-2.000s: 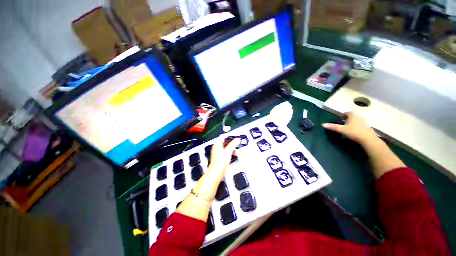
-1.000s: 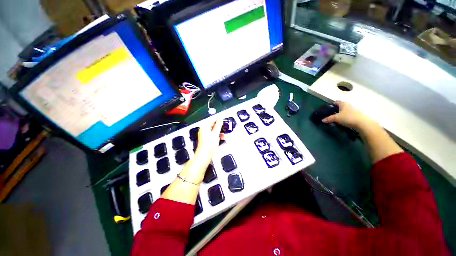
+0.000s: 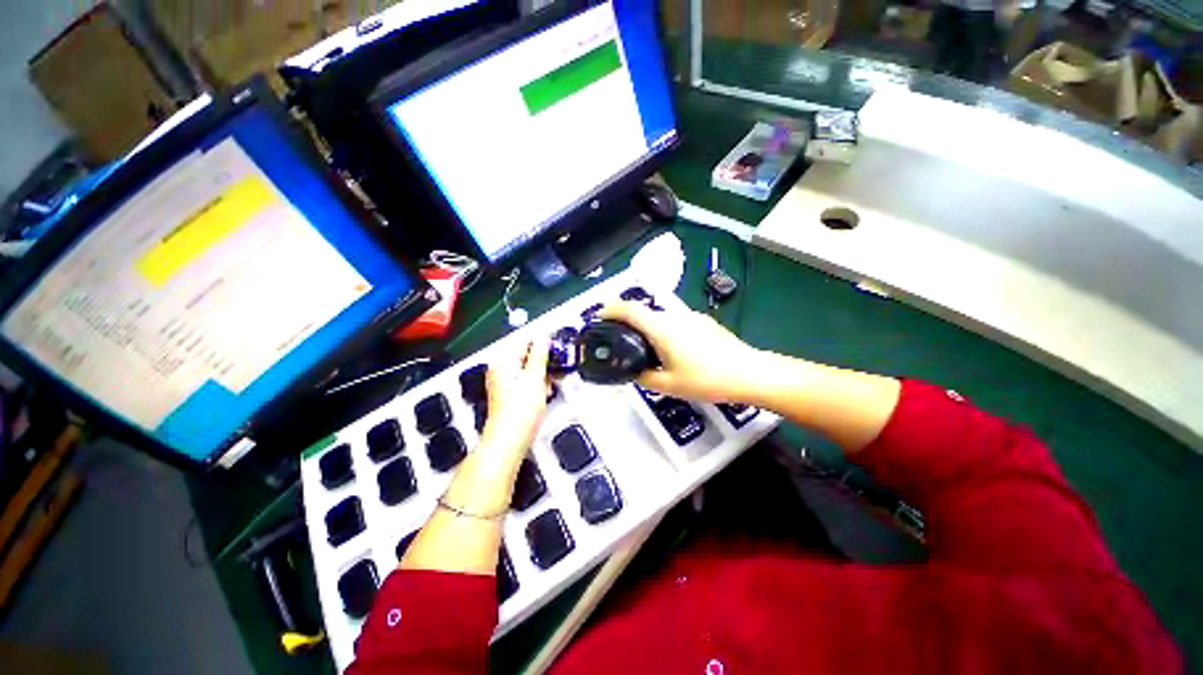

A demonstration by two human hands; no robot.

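The white foam tray point(image 3: 631, 464) lies slanted in front of me, with rows of black watch bodies point(image 3: 598, 495) in its pockets. My right hand point(image 3: 679, 353) grips a black rounded device that looks like a barcode scanner point(image 3: 614, 352), over the tray's upper part. My left hand point(image 3: 517, 396) is over the tray, with its fingertips beside a watch body with a patterned face point(image 3: 563, 350). The scanner is close to that watch body's right side. Whether my left fingers hold the watch body or only touch it is unclear.
The left monitor point(image 3: 198, 284) shows a yellow bar, the right monitor point(image 3: 541, 132) a green one. A red box point(image 3: 431, 306) sits between them. A dark mouse point(image 3: 656, 201), clear parts box point(image 3: 759, 161) and white panel with a round hole point(image 3: 924, 237) are behind and right.
My right hand has moved left from beside the tray to over it, bringing the black device next to my left hand. My left hand stays near the same part of the tray. The view has shifted.
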